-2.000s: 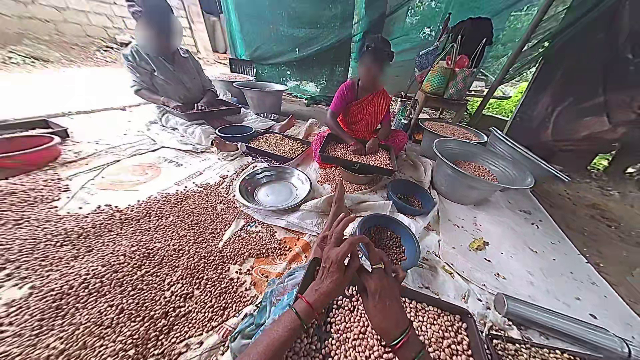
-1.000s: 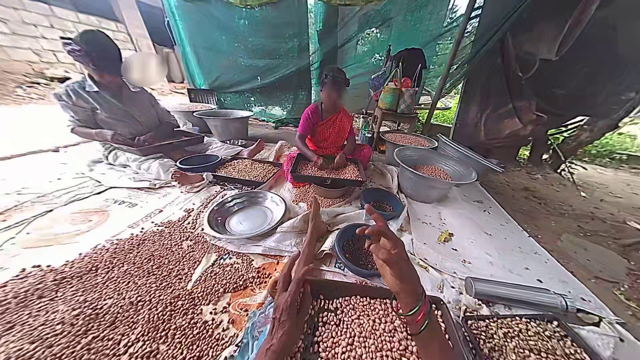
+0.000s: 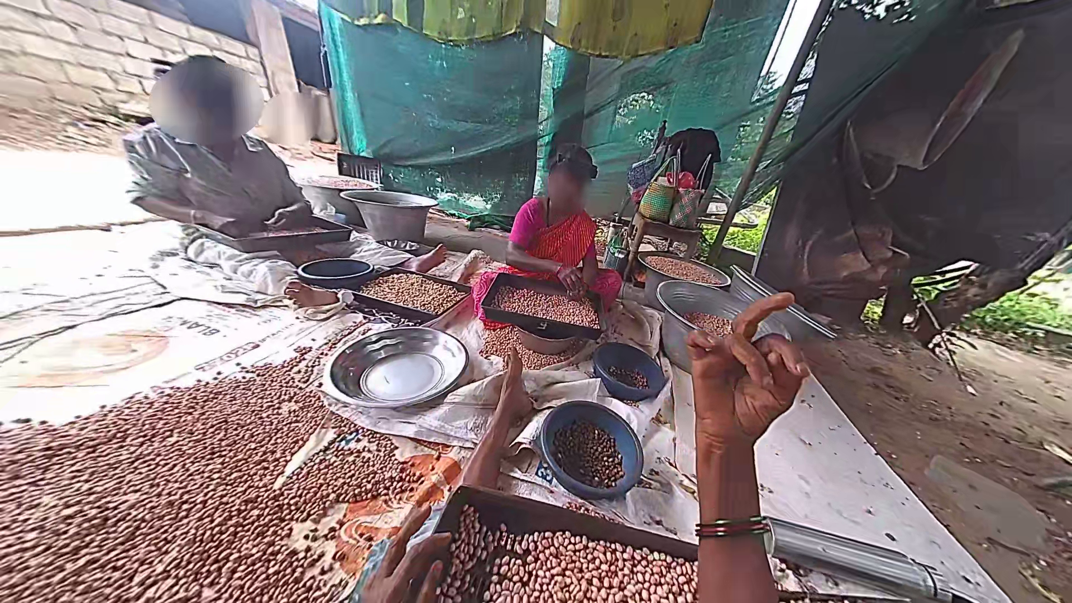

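Observation:
My right hand [image 3: 741, 373] is raised at the right, fingers bent and spread, with nothing visible in it; bangles circle its wrist. At the bottom, my left hand [image 3: 406, 557] rests at the left edge of a dark tray [image 3: 569, 521] of pinkish-brown nuts or beans [image 3: 586, 569]. Its fingers are apart and partly cut off by the frame. Beyond the tray stands a blue plastic bowl [image 3: 548, 435] with darker pieces inside, and a second blue bowl [image 3: 599, 360] sits behind it. A bare foot [image 3: 512, 389] lies between the steel basin and the nearer bowl.
Loose nuts or beans [image 3: 167, 494] cover the sheet at left. A shiny steel basin [image 3: 335, 368] lies ahead. Two people sit beyond with trays [image 3: 544, 325] [image 3: 276, 241]. A large metal tub [image 3: 674, 322] stands behind my right hand, and a metal cylinder [image 3: 846, 553] lies at right.
My hands, close together two seconds ago, have moved apart. The right one has risen to the right; the left has dropped to the tray's left edge.

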